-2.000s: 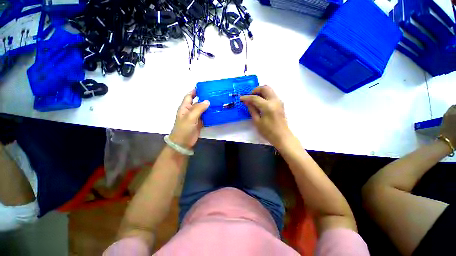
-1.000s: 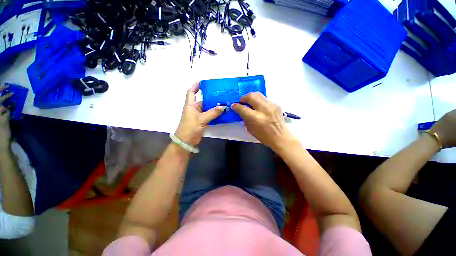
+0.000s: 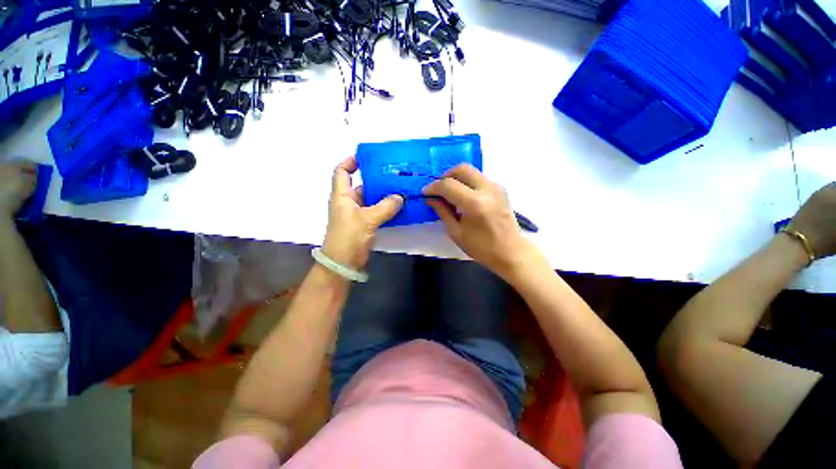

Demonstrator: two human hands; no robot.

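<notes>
A bright-blue blister tray [image 3: 390, 156] is held just above the table's near edge, tilted slightly. My left hand [image 3: 352, 215] grips its left side, the thumb on its lower front face. My right hand [image 3: 478, 212] pinches part of a black USB cable [image 3: 414, 196] against the lower part of the tray. A dark piece of the cable [image 3: 525, 222] sticks out to the right behind my right hand. A small dark connector [image 3: 403, 172] shows in the tray's middle. The right fingers hide the tray's lower right.
A black cable pile [image 3: 275, 46] lies at the far left-centre. Filled trays [image 3: 105, 137] are heaped at left. A tall stack of blue trays [image 3: 655, 82] stands at right, with more behind. Another person's arm [image 3: 747, 275] is at right and another [image 3: 23, 266] at left.
Both hands and the tray have shifted slightly. The right fingers moved from the tray's right side to its lower middle. The cable piece at right now hangs closer to my hand.
</notes>
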